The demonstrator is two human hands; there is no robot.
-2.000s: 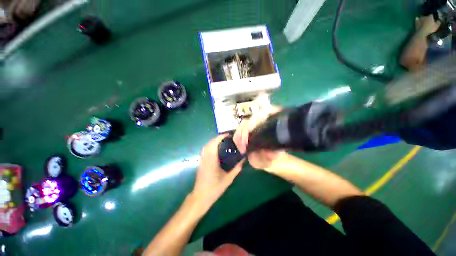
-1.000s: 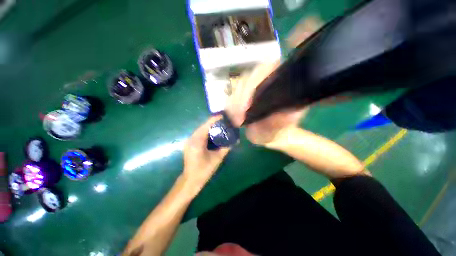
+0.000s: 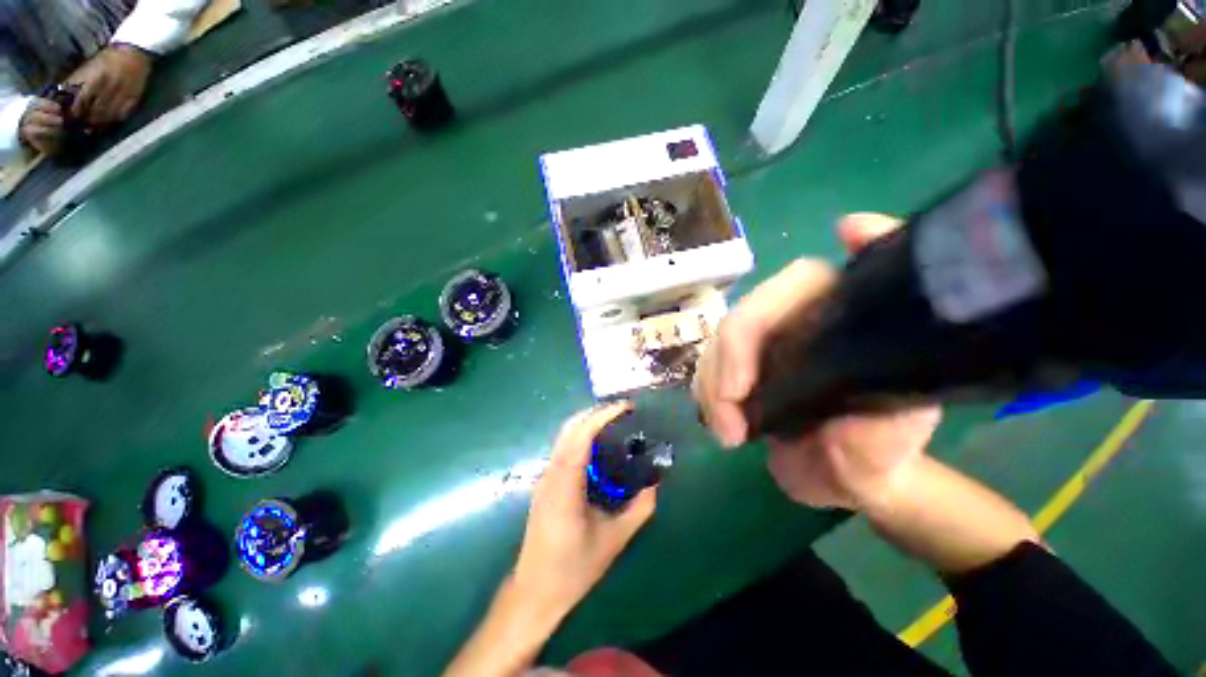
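Observation:
My left hand (image 3: 571, 536) holds a round black unit (image 3: 627, 463) with a blue glow on its side, in front of the screw feeder. My right hand (image 3: 794, 384) grips the large black electric screwdriver (image 3: 913, 318), which is blurred and close to the camera. The driver's tip is hidden by my fingers, and this hand is apart from the unit, to its right. The white, blue-edged screw feeder (image 3: 648, 271) stands on the green bench, its open top showing the mechanism and its brass-coloured pickup plate (image 3: 672, 333) in front.
Two dark units (image 3: 406, 352) stand left of the feeder. Further left are a blue-lit unit (image 3: 270, 538), a white-faced disc piece (image 3: 251, 442), a purple-lit wheeled piece (image 3: 160, 563) and a red bag (image 3: 42, 575). A pale post (image 3: 809, 73) stands behind. Another person's hands (image 3: 111, 87) show top left.
My right hand and the screwdriver have moved right, away from the unit in my left hand. The unit now shows a blue glow. The view has shifted, showing more of the bench's far side.

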